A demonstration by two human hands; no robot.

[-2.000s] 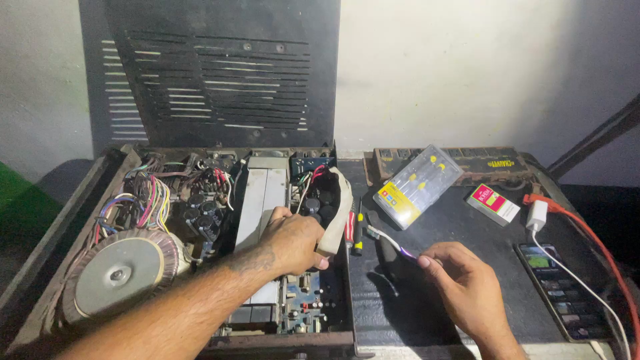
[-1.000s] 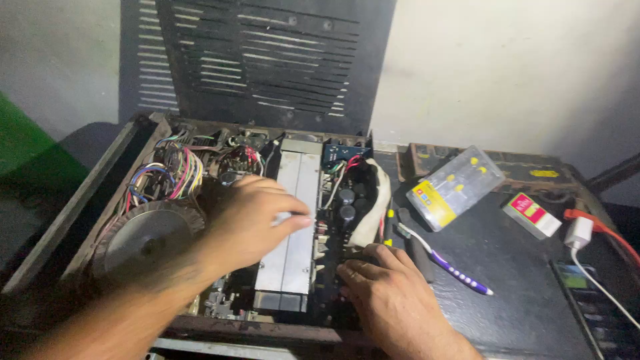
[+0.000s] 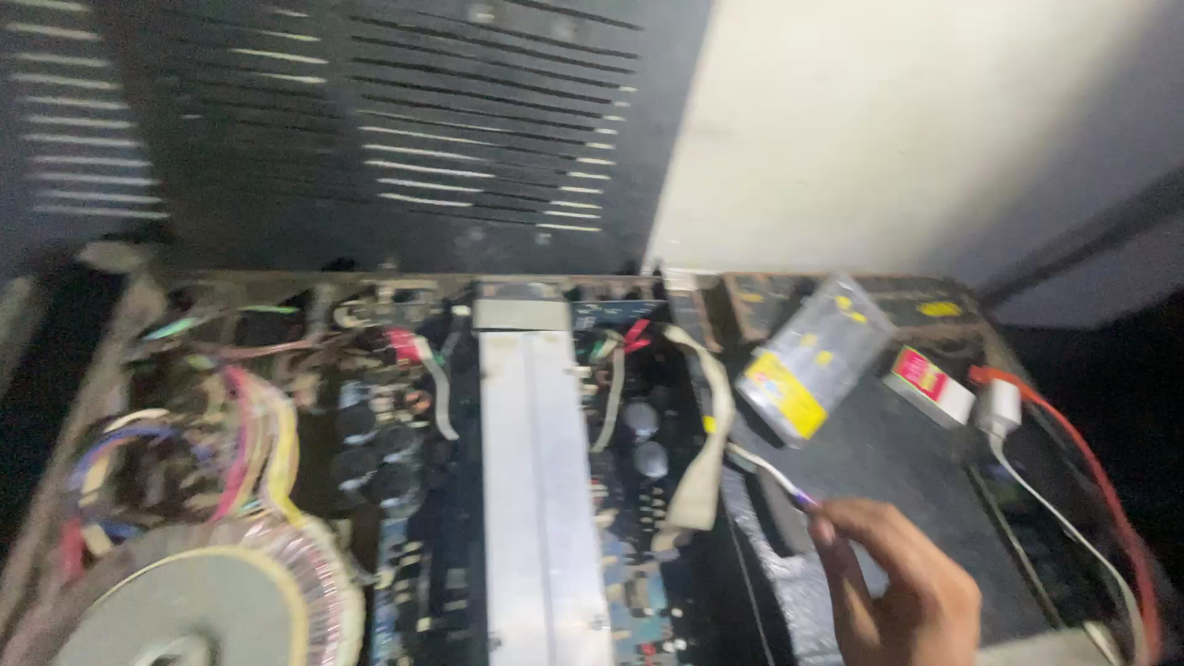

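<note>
My right hand (image 3: 893,578) pinches the handle of a toothbrush (image 3: 772,472) between thumb and finger, its head pointing up and left beside the chassis. My left hand is out of view. An opened amplifier chassis fills the left and middle, with a long metal heatsink (image 3: 536,481) down its centre. A toroidal transformer (image 3: 203,601) sits at the lower left, and coloured wires (image 3: 264,435) run above it. Capacitors (image 3: 647,458) stand on the circuit board right of the heatsink. A pale flat ribbon cable (image 3: 703,462) hangs over the chassis's right edge. The view is blurred.
A clear plastic case with a yellow label (image 3: 819,361) lies on the dark surface at the right. Near it are a small red and white box (image 3: 930,387), a white charger plug (image 3: 999,407) with its cable, and an orange cable (image 3: 1091,453). A slotted metal cover (image 3: 499,120) stands behind.
My right hand has taken up the toothbrush, which lay on the dark surface one second ago. My left hand, over the heatsink then, has left the view. The view has shifted and come closer.
</note>
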